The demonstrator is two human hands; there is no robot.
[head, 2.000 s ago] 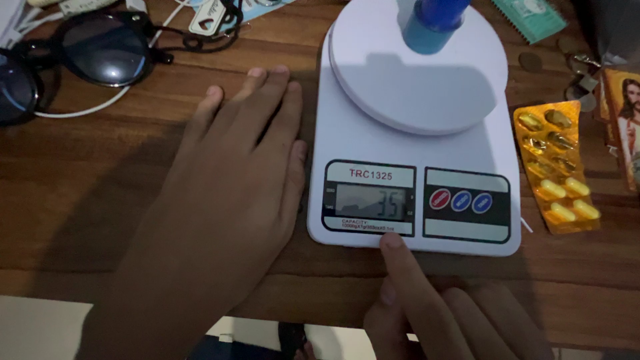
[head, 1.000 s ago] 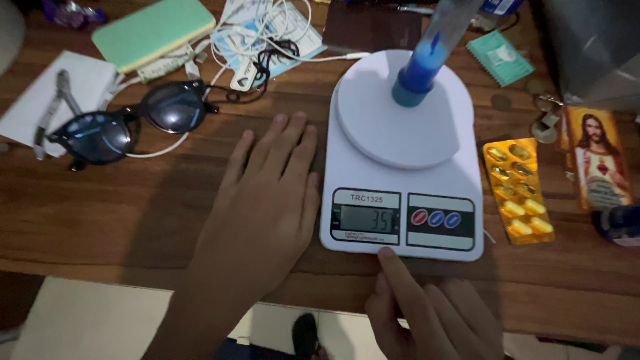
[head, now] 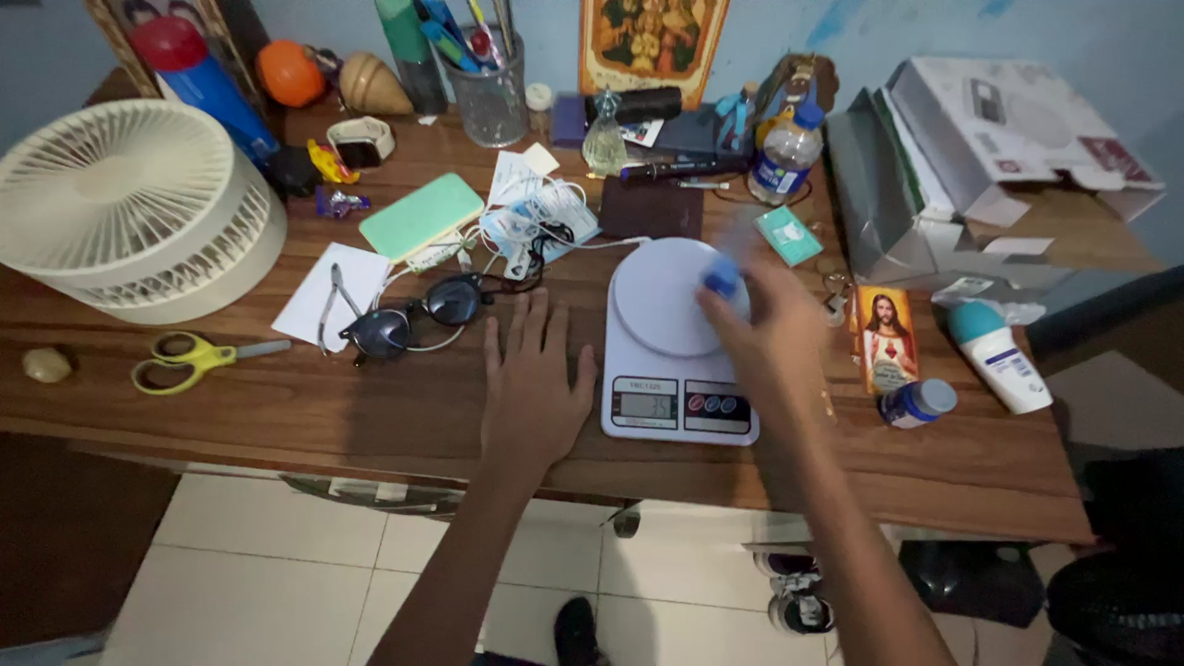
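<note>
A white digital kitchen scale (head: 680, 351) lies on the wooden desk, its display lit with digits. Over its round platform, my right hand (head: 772, 324) has thumb and fingers around a blurred blue-and-clear object (head: 723, 276), perhaps a small bottle; whether it still touches the platform I cannot tell. My left hand (head: 536, 384) rests palm down on the desk at the scale's left, fingers spread, holding nothing. Dark sunglasses (head: 412, 319) lie just beyond its fingertips. The yellow blister pack seen earlier is mostly hidden behind my right hand and forearm.
On the left stand a white fan (head: 139, 213) and yellow scissors (head: 199, 361). Behind are a green phone-like case (head: 421, 217), tangled white cables and a clear bottle (head: 784, 157). On the right are an opened box (head: 1017, 139), a blue-labelled jar (head: 918, 402) and a roll-on deodorant (head: 999, 356).
My right hand has moved from the scale's front edge up to the blue object and closed around it. My left hand remains flat on the desk. The view has widened.
</note>
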